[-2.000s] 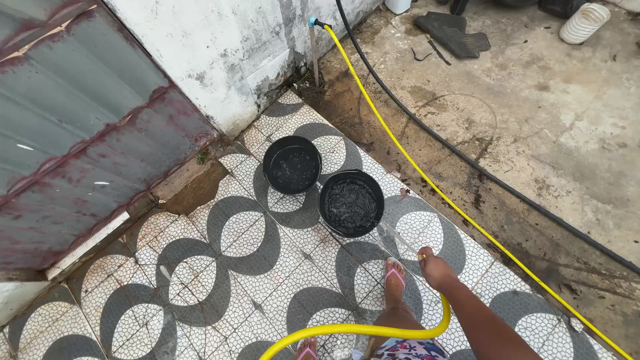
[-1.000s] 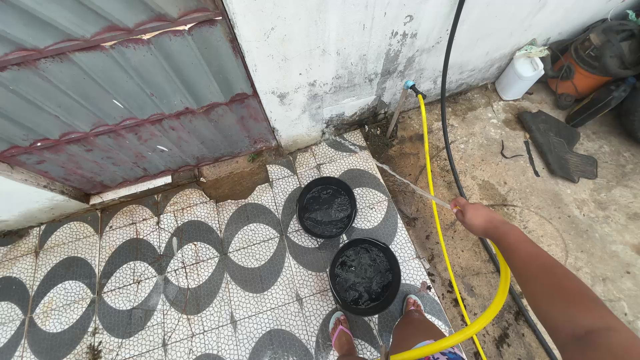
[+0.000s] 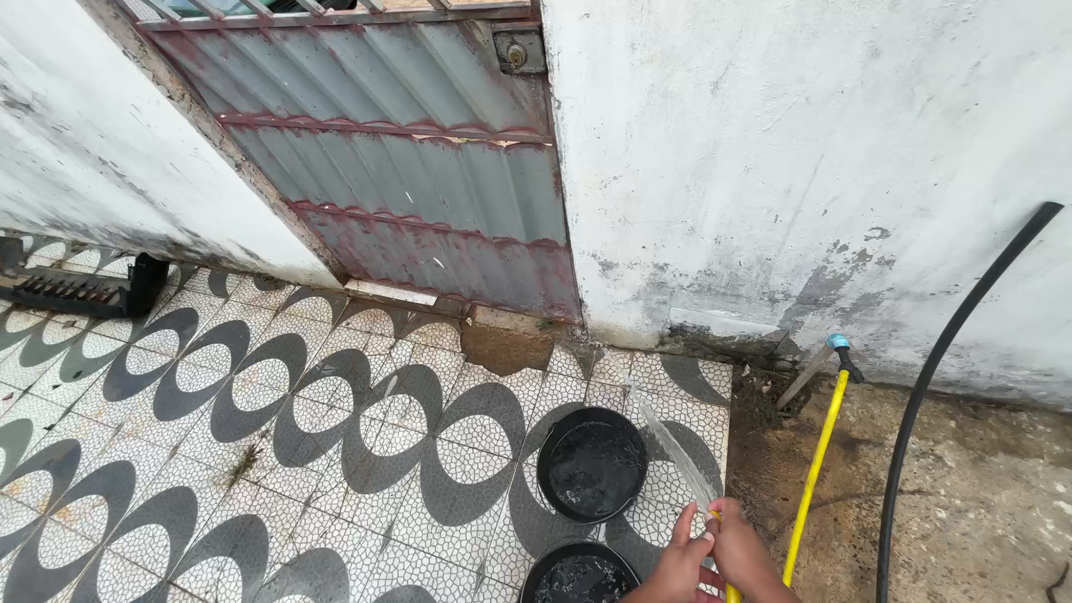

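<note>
At the lower right, my right hand [image 3: 737, 540] is closed around the end of a yellow garden hose [image 3: 816, 477]. My left hand [image 3: 682, 561] is right beside it, fingers partly spread at the hose end; whether it grips the hose I cannot tell. A stream of water [image 3: 678, 456] shoots from the hose toward the tiles near the wall, passing right of a round black bucket [image 3: 593, 465] that holds water. A second black bucket [image 3: 579, 578] with water stands just below, cut off by the frame's bottom edge.
A grey metal gate [image 3: 444, 167] with reddish rails stands between white walls [image 3: 796, 167]. The yellow hose joins a blue tap fitting [image 3: 837, 341] at the wall's foot. A black hose [image 3: 913, 402] crosses the right. A black plastic part [image 3: 109, 289] lies on the patterned tiles [image 3: 402, 502] at left.
The view has swung left and up toward the gate. My left hand has come in beside the right one at the hose end. The water stream now lands on the tiles near the wall.
</note>
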